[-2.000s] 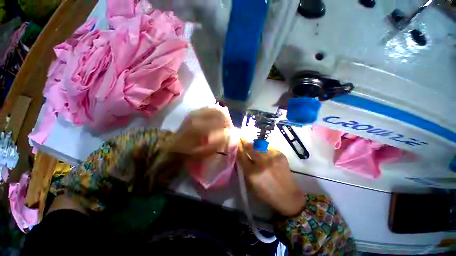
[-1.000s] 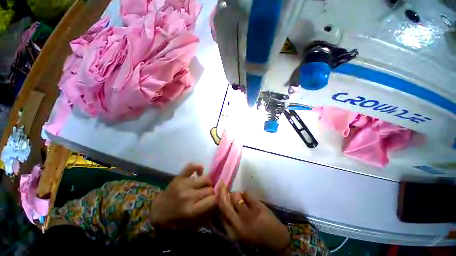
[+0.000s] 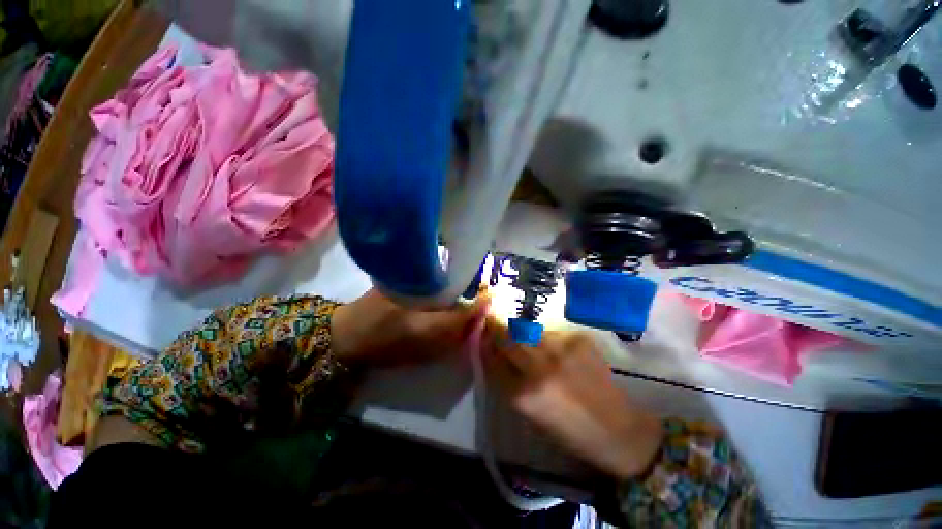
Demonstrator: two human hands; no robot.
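Observation:
My left hand (image 3: 398,329) is at the needle area, its fingertips partly hidden behind the blue front cover (image 3: 398,155). My right hand (image 3: 563,387) is just right of it, blurred, with its fingers by the small blue knob and spring (image 3: 525,329). White elastic tape (image 3: 483,413) hangs from between the hands down toward the lap and curves right. A little pink shows at the fingertips; the rest of the fabric there is hidden. The presser foot and needle cannot be made out. I cannot tell exactly what each hand grips.
A big crumpled pink pile (image 3: 207,170) lies on the white table at left. The machine head (image 3: 785,186) covers the upper right. A pink scrap (image 3: 759,346) lies under its arm. A black rectangular object (image 3: 878,452) is at the right front edge. The brown wooden table edge (image 3: 72,114) curves at far left.
Both hands have moved up from the table's front edge to the needle. The pink band held between them a second ago is now mostly hidden, and the white tape hangs in view. The view has moved closer.

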